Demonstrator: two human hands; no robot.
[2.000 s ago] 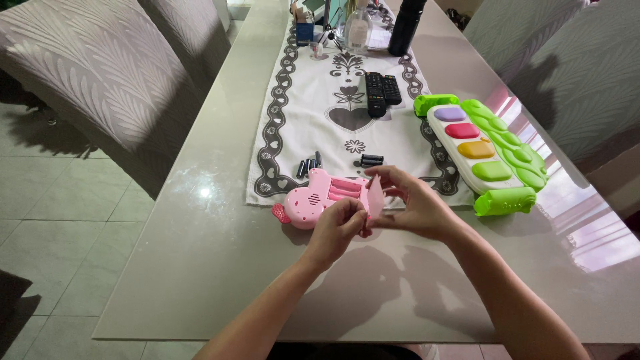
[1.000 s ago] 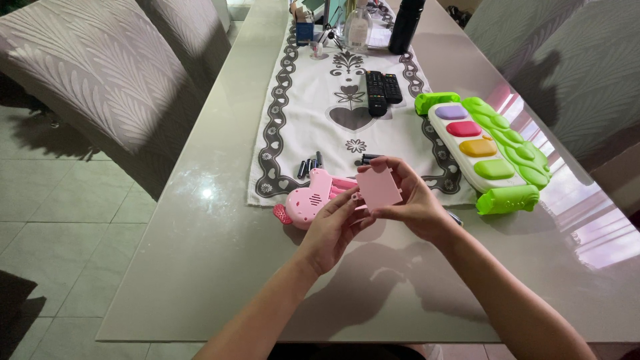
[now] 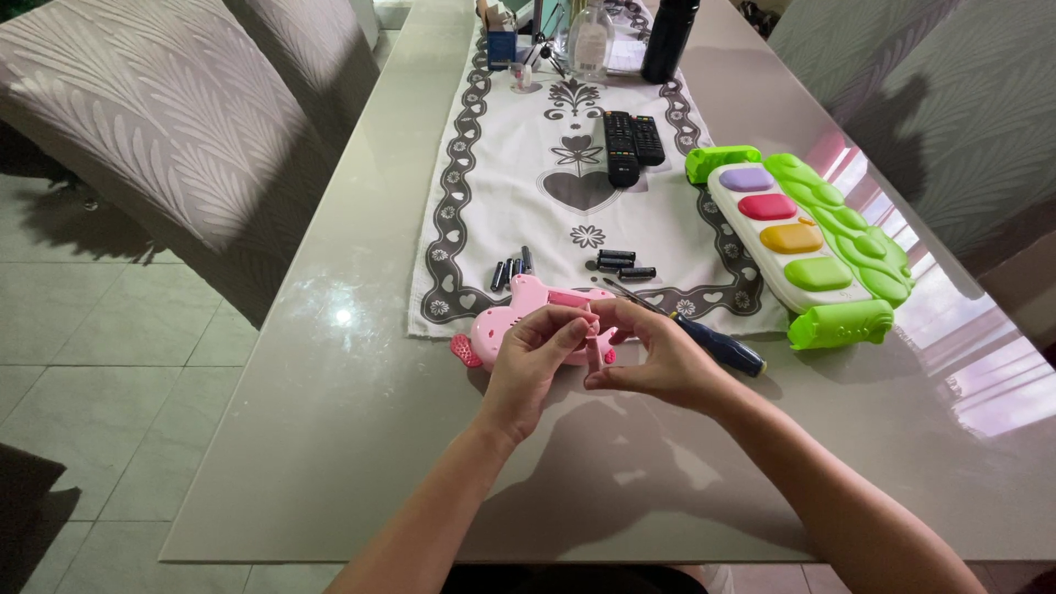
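Note:
Both of my hands hold a small pink plastic cover [image 3: 595, 353], seen nearly edge-on, above a pink plastic toy [image 3: 495, 332]. My left hand [image 3: 540, 355] pinches its near left side, and my right hand [image 3: 656, 355] grips it from the right with thumb and fingers. The toy lies on the table with its battery compartment [image 3: 569, 297] uncovered, partly hidden by my fingers. Beyond the toy, several dark batteries [image 3: 511, 271] form one group at the left, and several more [image 3: 616, 262] lie at the right. A screwdriver with a dark blue handle [image 3: 719, 345] rests beside my right hand.
A green and white toy keyboard [image 3: 804, 239] lies at the right on the glossy table [image 3: 330, 462]. Two black remote controls [image 3: 623, 148] are on the patterned table runner [image 3: 503, 181]. A clear bottle [image 3: 591, 41] and a black bottle [image 3: 669, 37] stand at the far end. Upholstered chairs [image 3: 190, 124] flank the table.
The pink cover has been turned from facing the camera to nearly edge-on. My right hand has shifted, and the screwdriver beside it is now plainly visible.

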